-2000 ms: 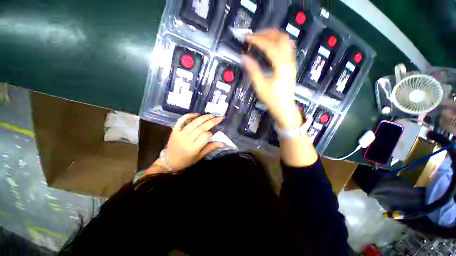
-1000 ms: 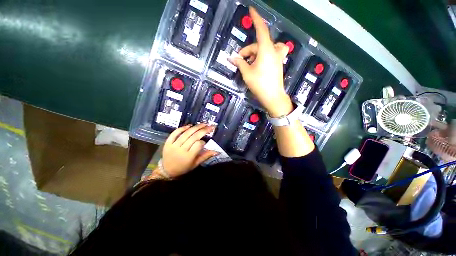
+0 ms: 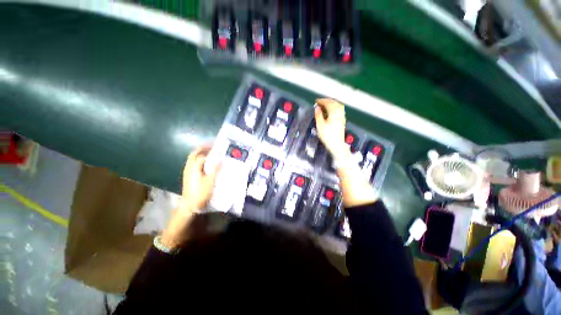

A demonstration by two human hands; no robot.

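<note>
A clear blister tray (image 3: 386, 143) lies tilted on the green bench, with black devices in two rows of pockets. The devices show red round parts and white printed labels, as on the device (image 3: 280, 125) in the far row. My left hand (image 3: 198, 179) holds a white label sheet (image 3: 230, 186) over the tray's near left corner, partly covering a device. My right hand (image 3: 332, 128) is over the far row's middle, fingertips together above a device that it partly hides. Blur hides whether a small label is at its fingertips.
A second tray (image 3: 283, 58) of devices lies beyond the white strip. An open cardboard box (image 3: 101, 227) with whitish paper (image 3: 159, 209) is below the bench at left. A white fan (image 3: 455, 175), a pink fan (image 3: 526, 195), a phone (image 3: 437, 232) and a person's blue clothing (image 3: 547, 264) are at right.
The view has shifted, bringing the second tray into sight. My left hand has lifted the label sheet over the tray's corner. My right hand has moved along the far row to its middle.
</note>
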